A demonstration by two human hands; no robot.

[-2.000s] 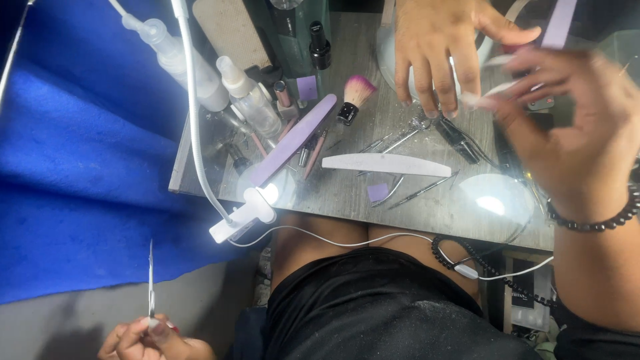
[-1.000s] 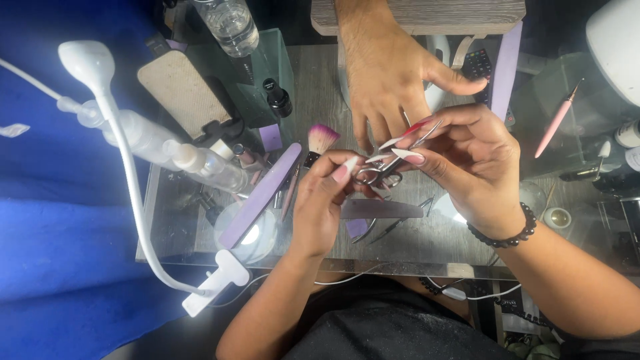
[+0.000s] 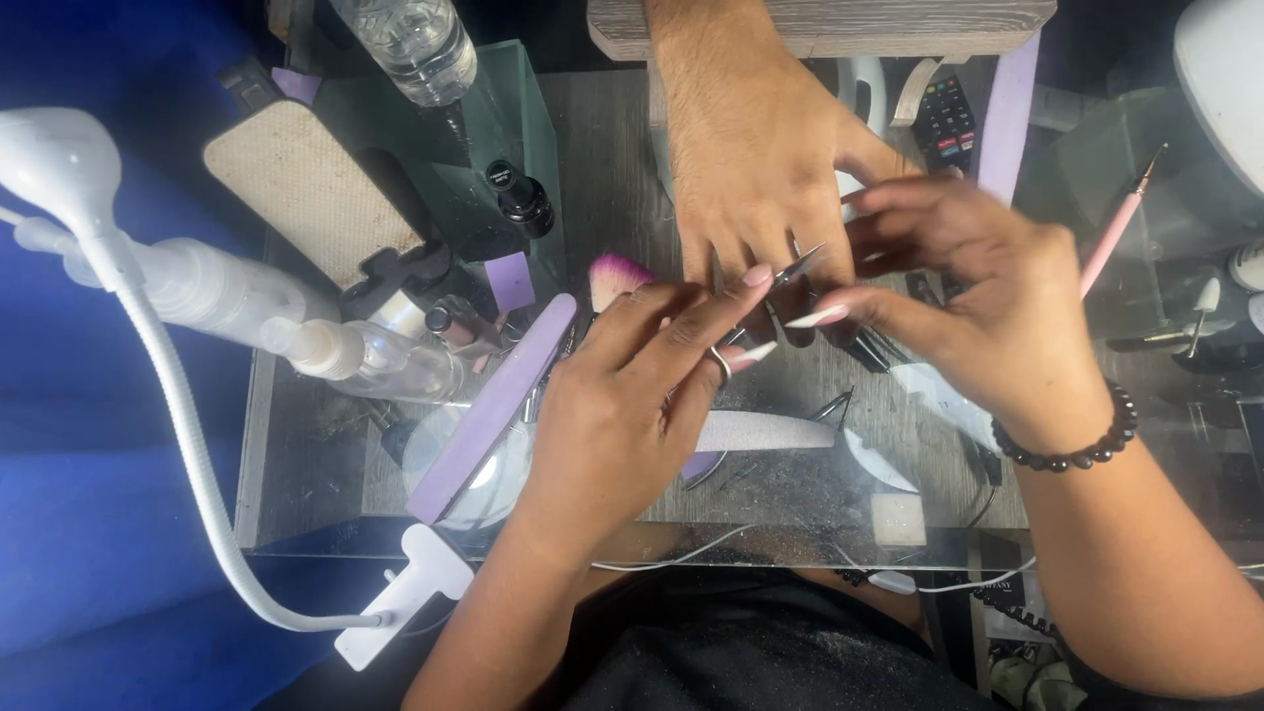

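Observation:
My left hand (image 3: 642, 385) holds small metal scissors (image 3: 798, 265), with a ring handle near its finger and the pointed tip directed up and right. Close by on the right, my right hand (image 3: 978, 296) is slightly blurred, its fingers spread and a black bead bracelet on the wrist. Nothing shows between its thumb and fingers. Beneath and between my hands lies another person's hand (image 3: 760, 168), palm down, fingers toward me, its fingertips partly in shadow. A grey nail file (image 3: 770, 431) lies beside my left hand, and a lilac nail file (image 3: 494, 410) is left of it.
A clip-on lamp (image 3: 400, 602) is fixed at the glass table's near left. Spray bottles (image 3: 237, 296), a black polish bottle (image 3: 520, 200) and a pink-tipped brush (image 3: 617, 279) stand or lie leftward. A pink pen-like tool (image 3: 1116, 232) is at right. Cables hang by the near edge.
My right hand has moved away from the scissors, which both hands were touching a second ago. My left hand, low at the left two seconds ago, is now over the table by the other person's fingers.

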